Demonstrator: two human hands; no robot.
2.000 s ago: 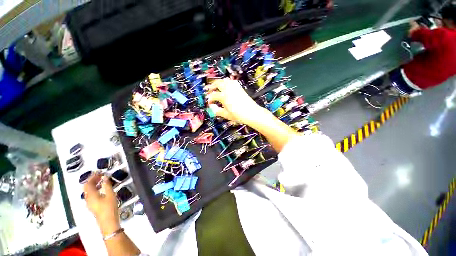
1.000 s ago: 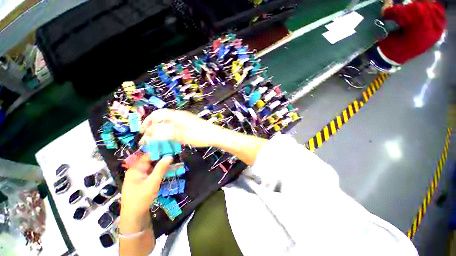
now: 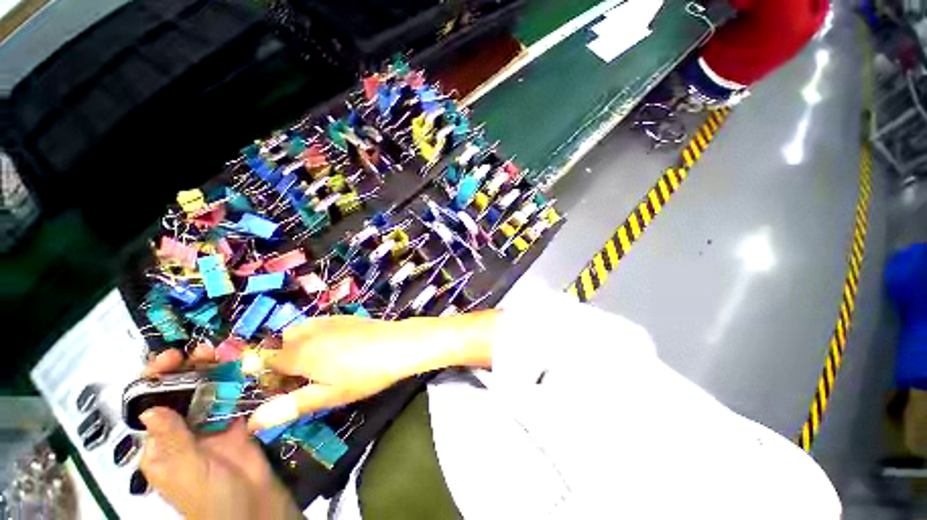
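Note:
My left hand (image 3: 208, 457) holds a dark rounded watch-like unit with a pale rim (image 3: 163, 398) over the left front of the black tray. A teal binder clip (image 3: 225, 394) sits at the unit's right side. My right hand (image 3: 315, 361) is at this clip, with thumb and fingers around its wire handles. Loose coloured clips (image 3: 258, 313) lie in a heap in the tray behind my hands. Clamped units (image 3: 407, 259) stand in rows to the right. Part of the tray's front is hidden by my hands and sleeve.
A white sheet (image 3: 63, 355) with several dark units lies at the left. Clear bags of small parts (image 3: 39, 492) are far left. Dark stacked trays (image 3: 132, 91) stand behind. White papers (image 3: 624, 28) lie on the green bench. A person in red (image 3: 762, 46) is at upper right.
The view has shifted right. My hands were together over a teal clip; now my left hand shows a unit, with my right hand at the clip on its side.

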